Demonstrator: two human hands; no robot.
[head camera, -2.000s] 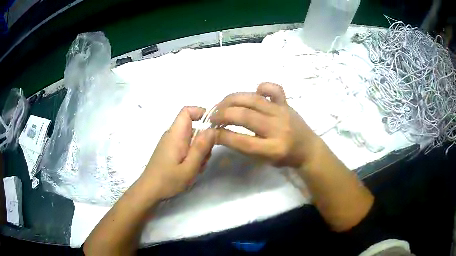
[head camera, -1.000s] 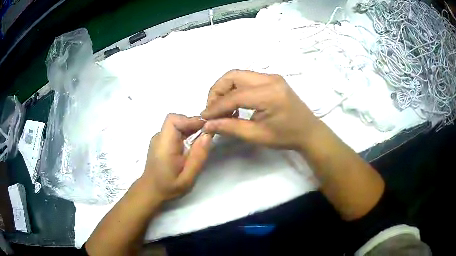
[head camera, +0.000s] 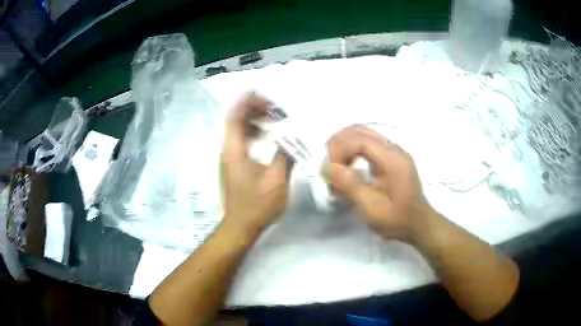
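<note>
My left hand (head camera: 255, 169) is over the white cloth (head camera: 306, 274), its fingers around a small blurred coiled white cable (head camera: 294, 148). The coil shows as pale and dark strips between thumb and fingers. My right hand (head camera: 376, 181) is just to the right, apart from the left, with its fingers curled and thumb against the index finger. Motion blur hides whether a cable end is between them.
A cable pile (head camera: 560, 114) is at far right, with loose cables near it. A translucent container (head camera: 479, 35) stands at the back right. A clear plastic bag (head camera: 162, 146), white card stack (head camera: 58, 232), printed paper (head camera: 94, 159) and small parts box (head camera: 28, 210) are at left.
The view has turned left, bringing the parts box in. My hands have moved apart from each other. The coil now shows more openly in my left hand.
</note>
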